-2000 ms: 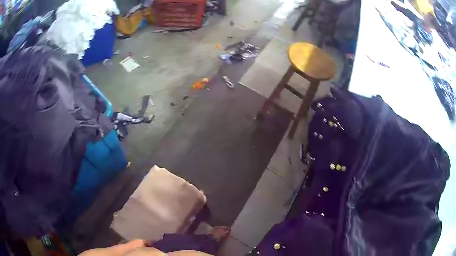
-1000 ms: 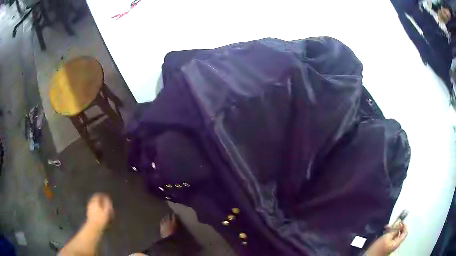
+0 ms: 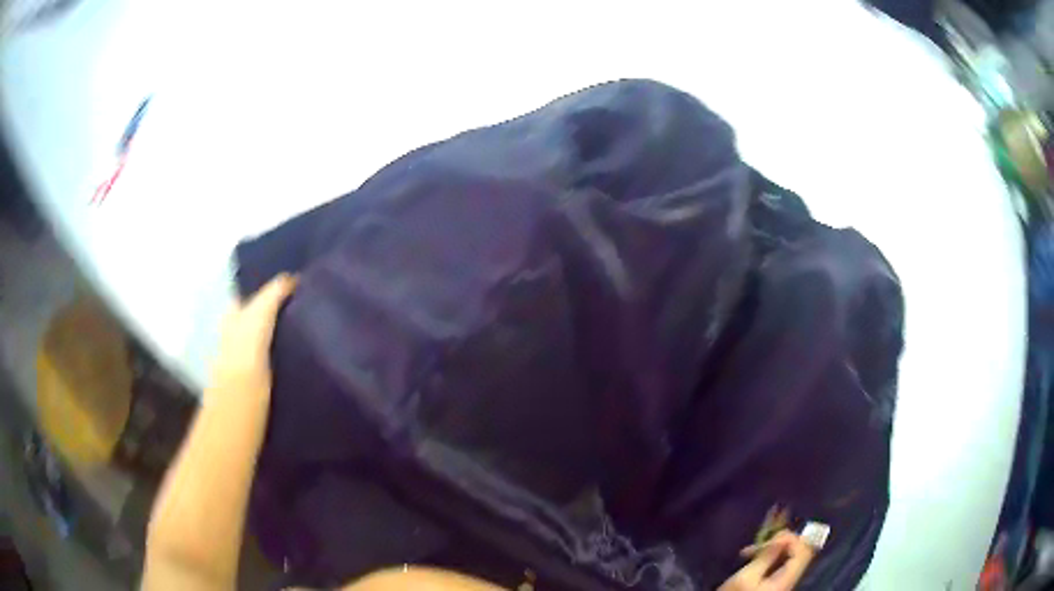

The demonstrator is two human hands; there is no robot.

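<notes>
The dark jacket [image 3: 509,335] lies spread over the white table with its shiny lining up. My left hand [image 3: 268,303] is at the jacket's left edge, fingers on the cloth; the image is blurred there. My right hand [image 3: 781,559] is low at the right, over the lining, with the small thread snips [image 3: 767,529] in its fingers. A small white tag [image 3: 816,533] lies just beside the right fingertips.
The white table [image 3: 381,69] curves around the jacket. A blurred red and blue item [image 3: 121,156] lies on it at the upper left. A wooden stool [image 3: 83,381] stands on the floor at the left. Blurred cloth and other items line the far right.
The view has turned right, so the jacket fills the middle. My left hand has moved up from over the floor onto the jacket's left edge. My right hand has moved from the table edge onto the lining.
</notes>
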